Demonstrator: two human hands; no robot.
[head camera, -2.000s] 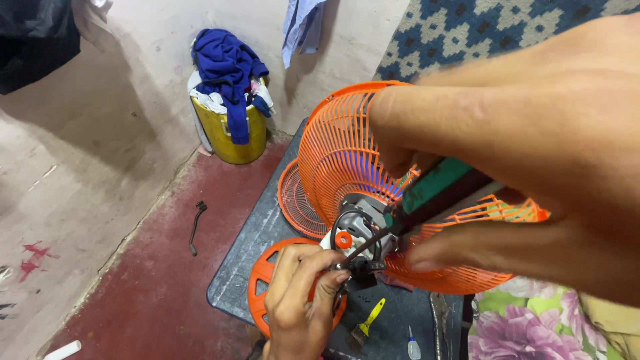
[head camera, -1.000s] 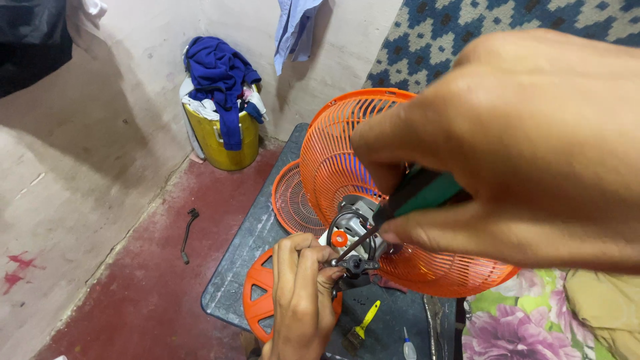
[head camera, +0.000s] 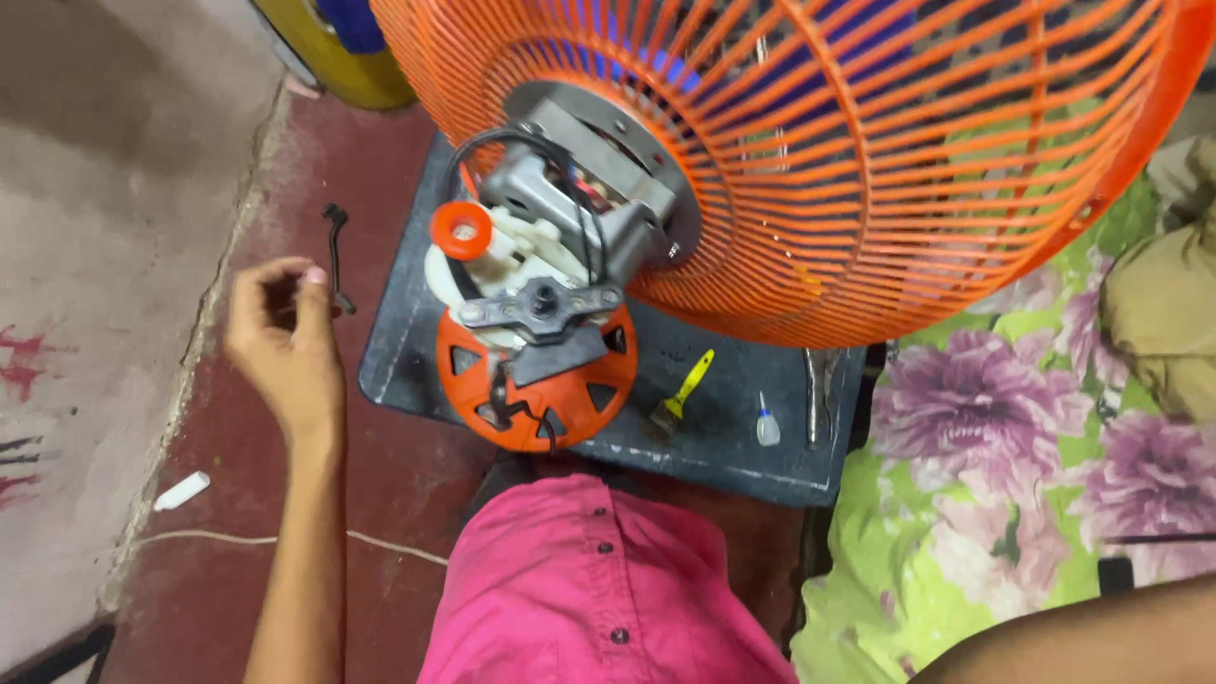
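Observation:
An electric fan with an orange wire-like grille (head camera: 855, 190) stands on a dark grey table. Behind the grille sits its bare metal motor (head camera: 589, 180), with black wires looping over it. An orange knob (head camera: 462, 231) and a grey bracket (head camera: 541, 309) are fixed by the white gearbox, above the fan's round orange base (head camera: 475, 418). My left hand (head camera: 290, 332) is raised left of the table, fingers curled and thumb near the index finger; whether something small is between them cannot be told. Of my right side only the arm shows at the lower right; the hand is out of view.
On the table (head camera: 722, 475) lie a yellow brush (head camera: 689, 380), a small glue-like bottle (head camera: 768, 426) and metal pliers (head camera: 815, 394). A black lever-like part (head camera: 334, 256), a white tube (head camera: 182, 491) and a pale cord are on the red floor. Floral cloth (head camera: 969, 408) is at right.
My left hand has left the motor bracket and moved out to the left. My right hand, earlier holding a green-handled screwdriver at the bracket, has gone out of view. The view has moved closer and lower.

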